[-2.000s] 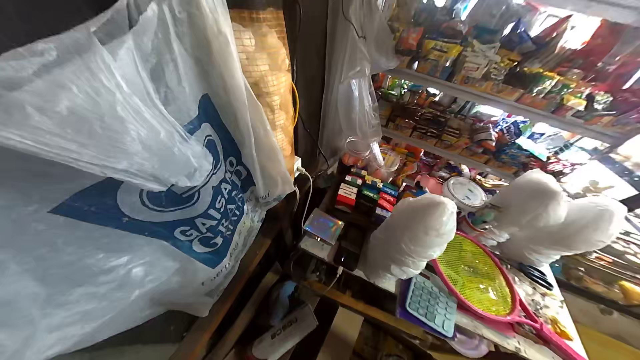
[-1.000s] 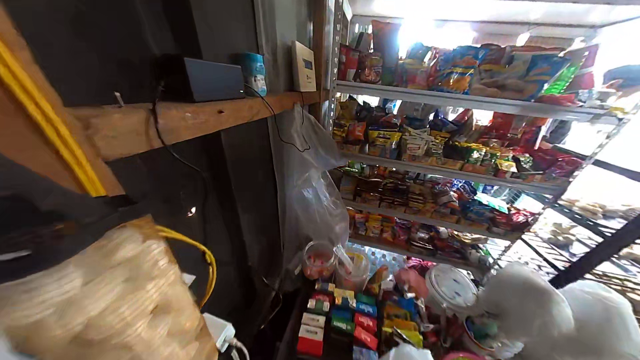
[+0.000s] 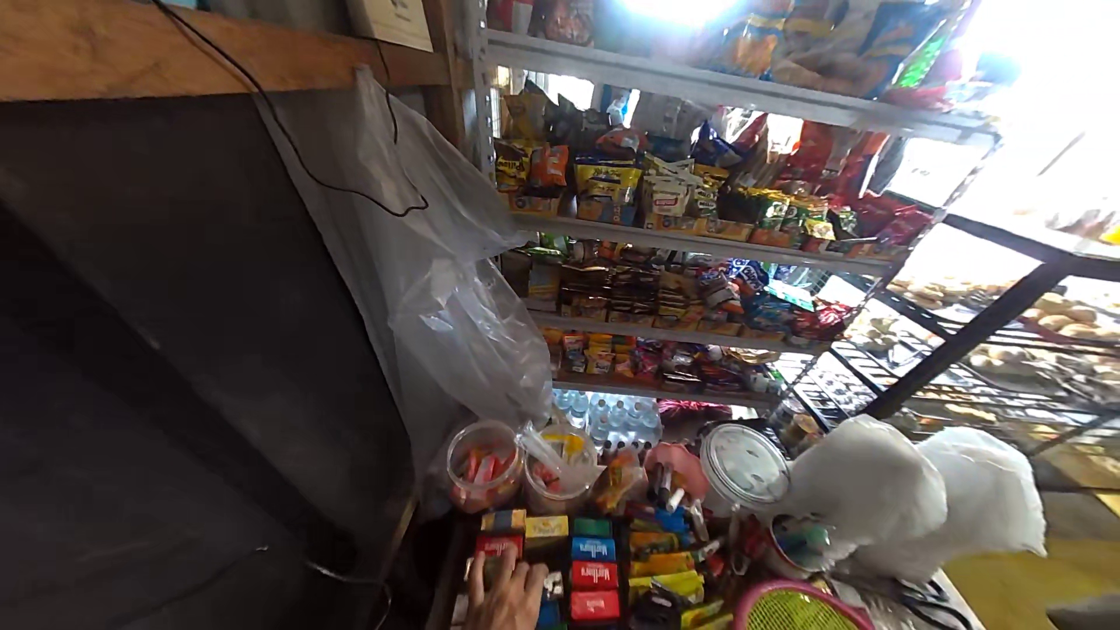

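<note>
One hand, which looks like my left hand (image 3: pixel 507 595), reaches in from the bottom edge with its fingers over the cigarette packs. Its fingertips are at a red cigarette pack (image 3: pixel 499 546) in the left column; whether they grip anything cannot be told. To its right lie more packs, among them a blue pack (image 3: pixel 593 549) and a red and white pack (image 3: pixel 595 575). Yellow sachets (image 3: pixel 669 584) are beside them. My other hand is out of view.
Behind the packs stand an open plastic jar (image 3: pixel 481 468), a second jar (image 3: pixel 560 490) and a white-lidded tub (image 3: pixel 745 464). White filled plastic bags (image 3: pixel 862 499) and a pink-rimmed racket (image 3: pixel 796 608) are at right. Snack shelves (image 3: pixel 700 227) rise behind.
A hand has come into view over the cigarette packs, where none showed in the earlier frames. The view has swung from the hanging bag at left toward the shelves.
</note>
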